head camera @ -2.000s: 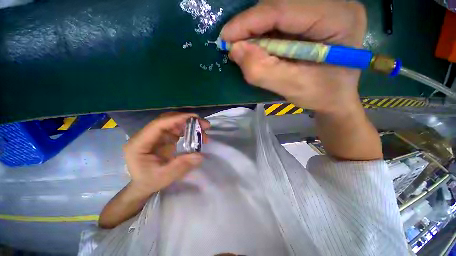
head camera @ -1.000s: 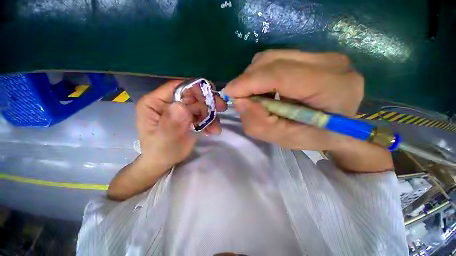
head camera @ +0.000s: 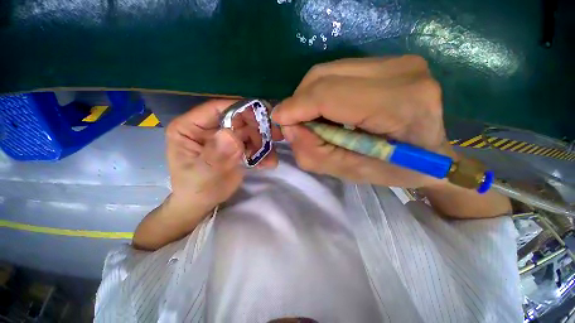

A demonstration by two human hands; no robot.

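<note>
My left hand (head camera: 205,148) holds a shiny silver rounded-rectangular metal frame (head camera: 263,149) above my lap, its opening facing up and its inner edge partly dark, partly white. My right hand (head camera: 372,113) grips a thick pen (head camera: 419,159) with a pale yellowish wrapped barrel, blue rear part and brass fitting. The pen's front end points at the frame's right side; my fingers hide its tip, so I cannot tell if it touches. A thin clear air hose (head camera: 529,199) runs from the pen's rear to the right. Several tiny clear pieces (head camera: 312,41) lie on the green bench.
The green bench (head camera: 157,60) spans the top. A black slim tool (head camera: 548,25) lies at its right. A blue plastic stool (head camera: 38,126) stands at left on the grey floor with yellow-black tape. Metal racks with pale items (head camera: 548,265) are at lower right.
Since two seconds ago, my right hand and pen have come down from the bench pieces to the frame, and my left hand has turned the frame face-up. In the last second the pen's rear shifted slightly left.
</note>
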